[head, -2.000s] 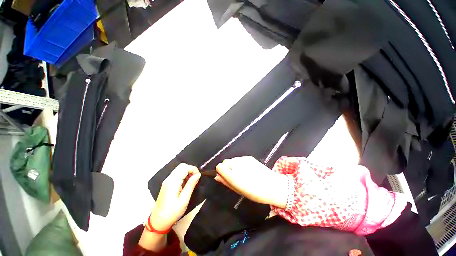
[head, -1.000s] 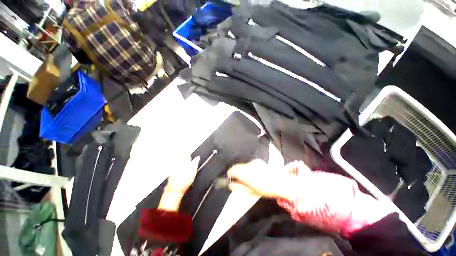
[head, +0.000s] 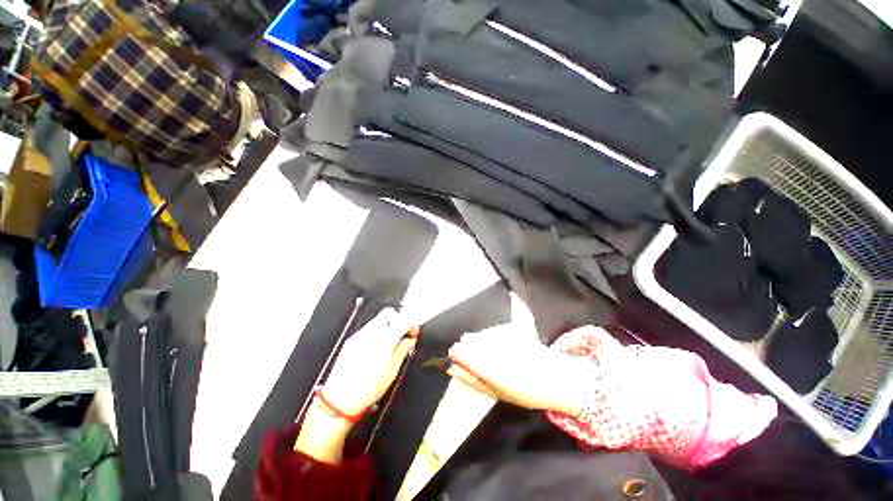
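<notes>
A long black garment panel [head: 311,338] with silver zip lines lies on the white table before me. My left hand [head: 364,364] is over it, fingers bent and fingertips at the upper end of a zip line [head: 392,391]; they seem to pinch the cloth there. My right hand [head: 501,364] is just to the right, closed around a small dark tool [head: 436,363] whose tip points left towards my left hand. The tool's grip is hidden in the palm. The two hands are apart.
A big heap of black zip panels [head: 509,127] covers the far side. A white basket [head: 676,311] with black pieces stands right. More panels [head: 147,391] lie left. A blue crate [head: 103,235] and a person in a checked garment [head: 137,83] are far left.
The view has swung towards the heap and basket. The hands, together at the near zip end two seconds ago, are now apart. The left hand has moved to the upper end of a zip line.
</notes>
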